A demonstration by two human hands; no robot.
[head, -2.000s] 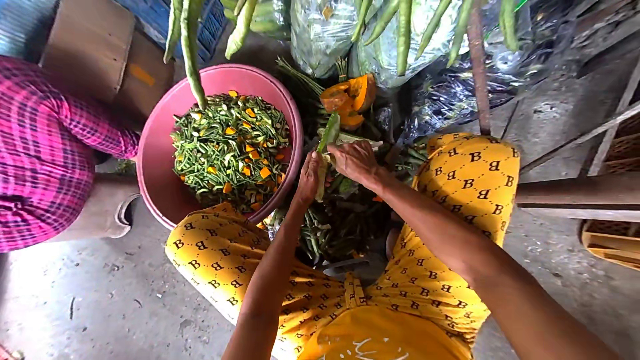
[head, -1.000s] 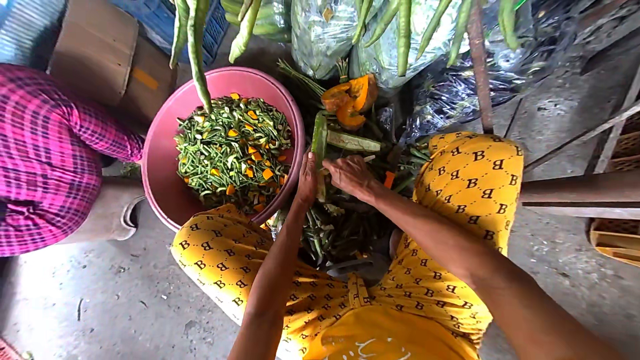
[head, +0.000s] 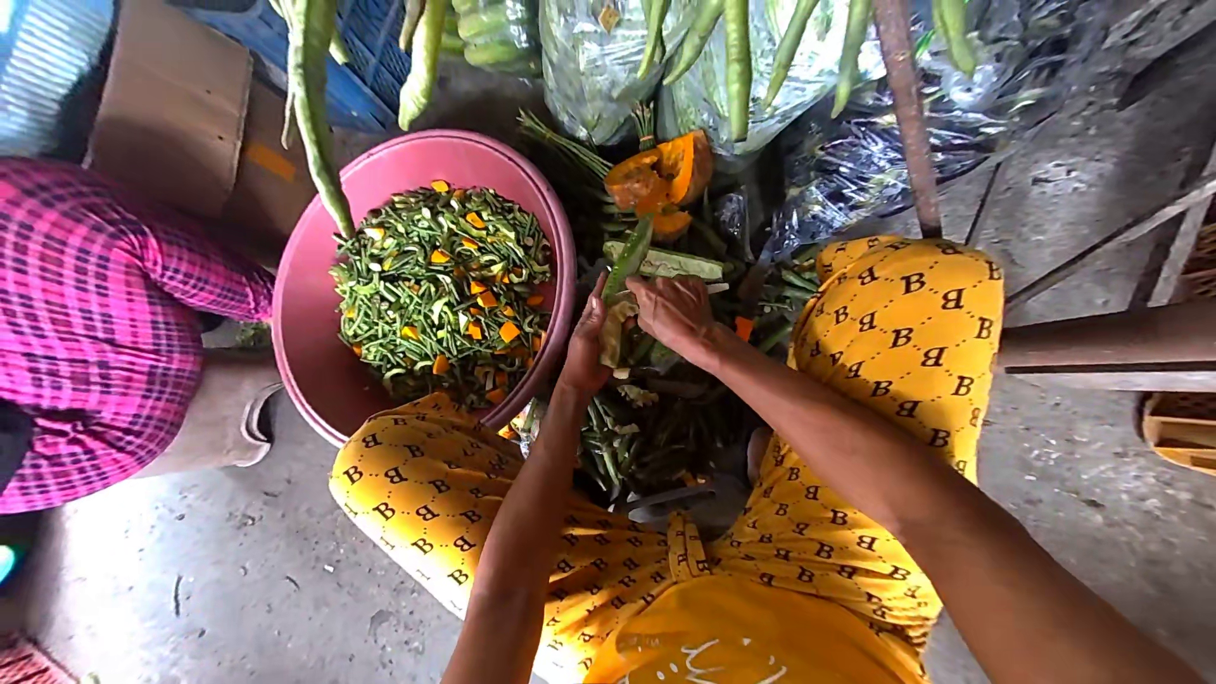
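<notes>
My left hand (head: 591, 344) is closed around a long green vegetable piece (head: 629, 256), which points up and away from me. Against its near end my right hand (head: 673, 309) has its fingers curled; whether a blade is in them cannot be told. A pale strip hangs below the green piece, by my left palm. Behind my hands lie another cut green length (head: 665, 262) and cut orange pumpkin pieces (head: 663, 176). To the left stands a pink plastic tub (head: 312, 380) with chopped green vegetables (head: 427, 285) and orange cubes in it.
Long green pods (head: 313, 104) hang at the top, in front of clear bags of vegetables (head: 594, 76). At the left, a person in a pink checked garment (head: 95, 323) is close to the tub. Trimmings (head: 665, 427) lie between my knees. A brown bar (head: 1102, 347) juts in from the right.
The green piece stood nearly upright between my hands a second ago and now leans to the right. My right hand has shifted slightly against it.
</notes>
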